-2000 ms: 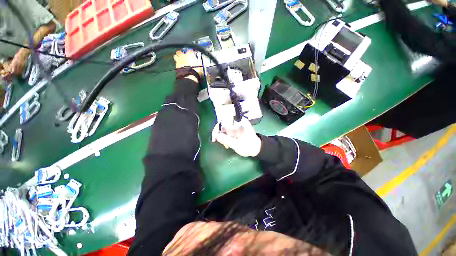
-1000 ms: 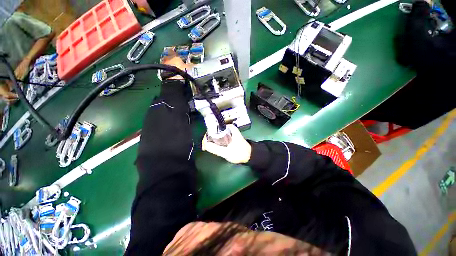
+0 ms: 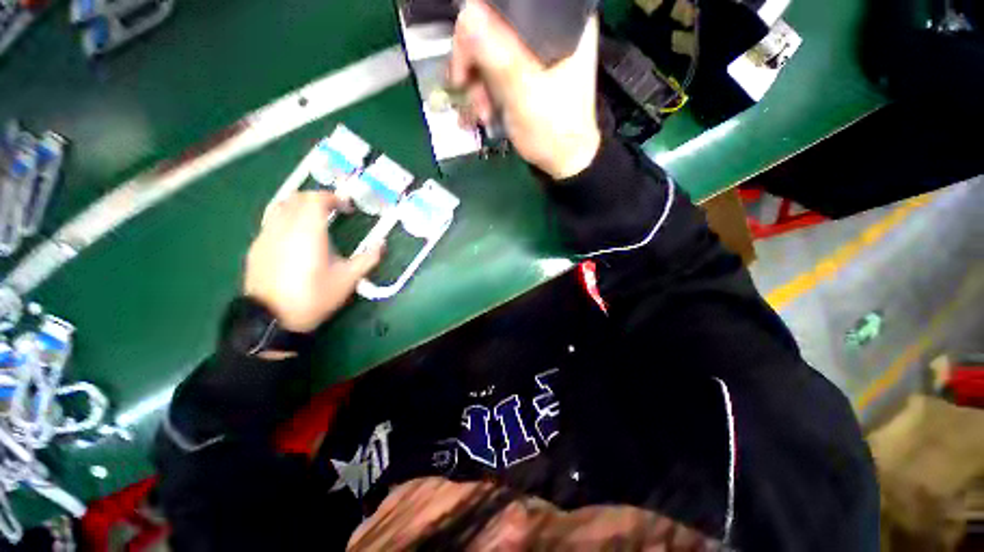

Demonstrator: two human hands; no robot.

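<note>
Three white loop-shaped units with blue-and-white ends [image 3: 376,185] lie side by side on the green bench [image 3: 518,232] in front of me. My left hand [image 3: 308,253] grips them from the left, with fingers and thumb around the loops; it hides part of them. My right hand [image 3: 545,102] is closed around the grey electric screwdriver [image 3: 548,24], up and to the right of the units. The screwdriver is blurred and cut off by the top edge; its tip is apart from the units. The white screw feeder [image 3: 451,138] is partly hidden behind my right hand.
More loop units are heaped at the lower left [image 3: 32,377], with others at the far left [image 3: 27,183] and top left [image 3: 113,22]. A long white strip [image 3: 248,129] crosses the bench. A black fan [image 3: 637,86] with yellow wires stands right of my right hand.
My left hand has come back from the far side of the bench, and three units now lie near me. My right hand has moved up and right in the picture with the screwdriver. The view has shifted.
</note>
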